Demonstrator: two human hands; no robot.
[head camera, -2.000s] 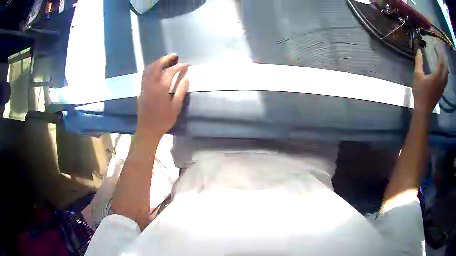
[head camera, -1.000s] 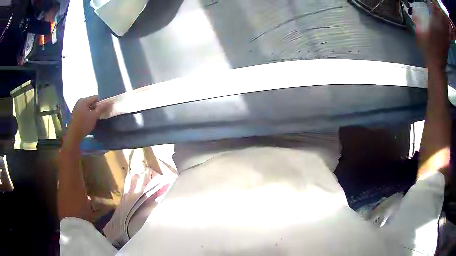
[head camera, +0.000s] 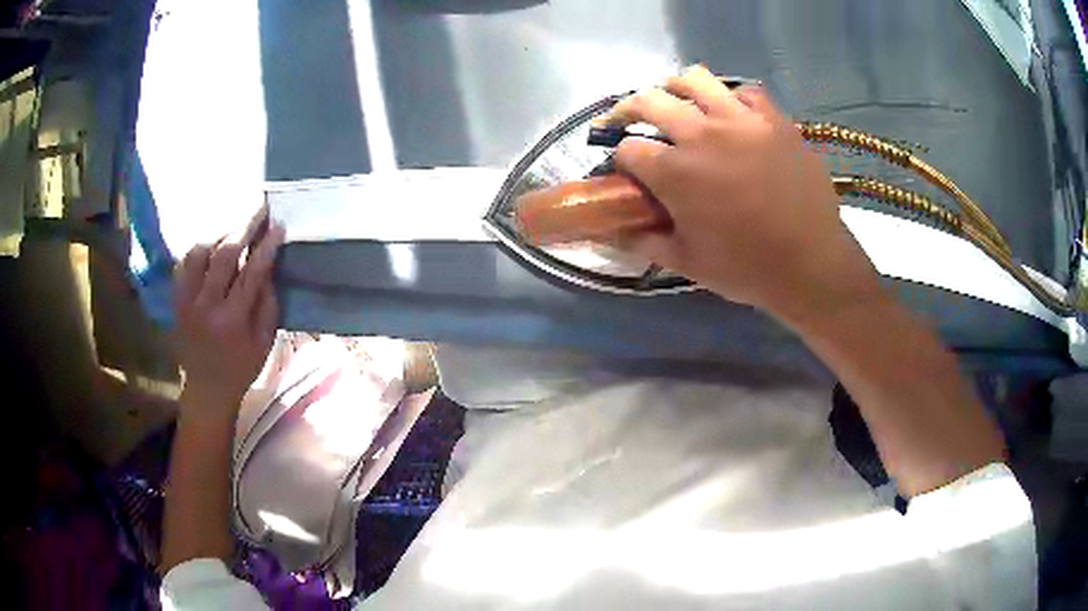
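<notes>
A long white fabric strip (head camera: 388, 207) lies along the near edge of the table. The steam iron (head camera: 543, 167) stands on the strip, its pointed tip towards the left. My right hand (head camera: 728, 179) is closed around its orange-brown handle (head camera: 573, 213). The iron hides the strip beneath it, and the strip shows again on the right. My left hand (head camera: 229, 298) is at the strip's left end, with its fingertips on or at the fabric. Whether the fingers pinch it cannot be told.
Blue-grey cloth covers the table (head camera: 477, 292), with a rolled front edge. Two gold-yellow hoses (head camera: 919, 167) run from the iron to the right. White and pinkish cloth (head camera: 316, 442) hangs below the table at left, beside a dark crate (head camera: 412, 483).
My right hand has taken hold of the iron and brought it left from the far right onto the strip. My left hand has moved left to the strip's end. The white piece at the far side is out of view.
</notes>
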